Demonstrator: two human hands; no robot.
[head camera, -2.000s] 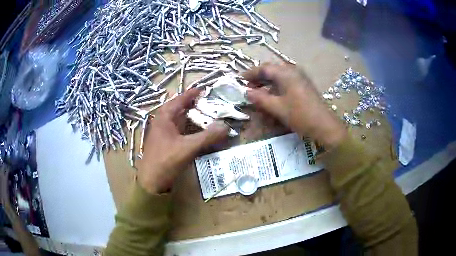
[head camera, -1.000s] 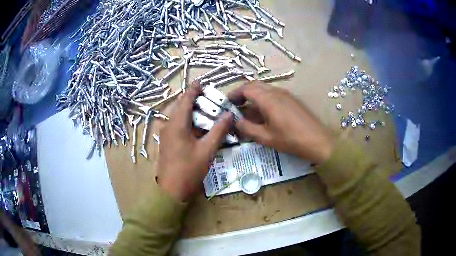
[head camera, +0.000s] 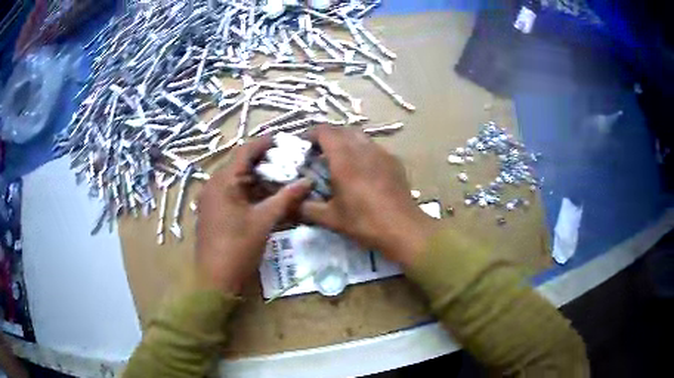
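Note:
My left hand (head camera: 240, 199) is closed around several white plastic bodies (head camera: 284, 156), held above the card. My right hand (head camera: 362, 188) is against them from the right, its fingertips on a greyish part at their right side; blur and fingers hide what exactly it grips. The white printed card (head camera: 295, 258) lies below my hands, partly covered by them. A small round pale cup (head camera: 330, 280) sits on its front edge, with a thin pale stick (head camera: 290, 286) beside it. A large pile of silver forked metal shafts (head camera: 170, 81) lies behind and left of my hands.
Tiny shiny metal fittings (head camera: 499, 166) lie scattered at right on the brown cardboard (head camera: 436, 66). A white scrap (head camera: 567, 230) lies on the blue surface far right. A pale board (head camera: 70, 251) is at left, a clear plastic roll (head camera: 28, 96) far left, a dark flat object (head camera: 510, 52) upper right.
The view has shifted, moving the table things leftward in the picture. My hands still hold the white bodies together, now turned differently. More of the dark object at upper right shows.

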